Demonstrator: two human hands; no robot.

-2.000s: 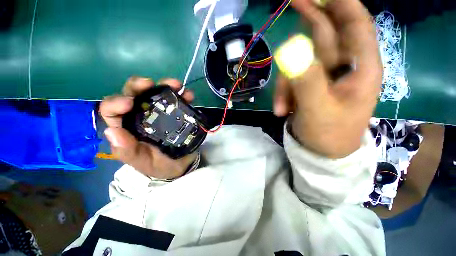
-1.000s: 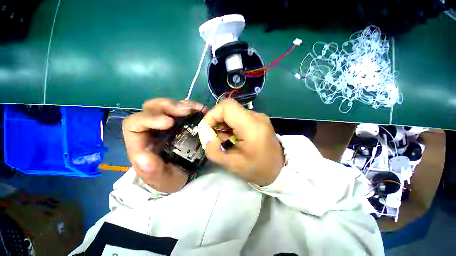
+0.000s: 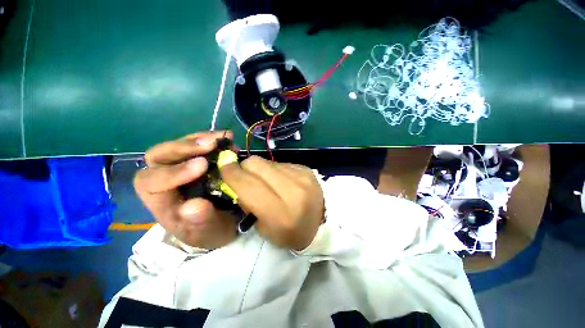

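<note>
My left hand [image 3: 183, 186] holds the black front camera module [image 3: 221, 200], which is mostly hidden by both hands. My right hand [image 3: 279, 195] is at the module's right side, its fingertips with yellow covers [image 3: 228, 170] touching it; whether they pinch a connector I cannot tell. The rear housing [image 3: 242, 102] lies on the bench beyond my hands, its dark round end facing me. Wire leads [image 3: 271, 128] run from its centre down to my hands. Other leads go right and end in a small white plug connector [image 3: 348, 49].
The green bench [image 3: 128, 83] has a tangled pile of whitish sealing rings [image 3: 442, 83] at right. The mounting bracket [image 3: 253, 35] and white cable [image 3: 223, 83] are behind the housing. Blue bins [image 3: 58, 202] are below left. A carton [image 3: 529, 211] with camera units is at lower right.
My right hand has come from the raised wires at right down to the module and meets my left hand there. The module is now largely covered. The whole view has shifted slightly.
</note>
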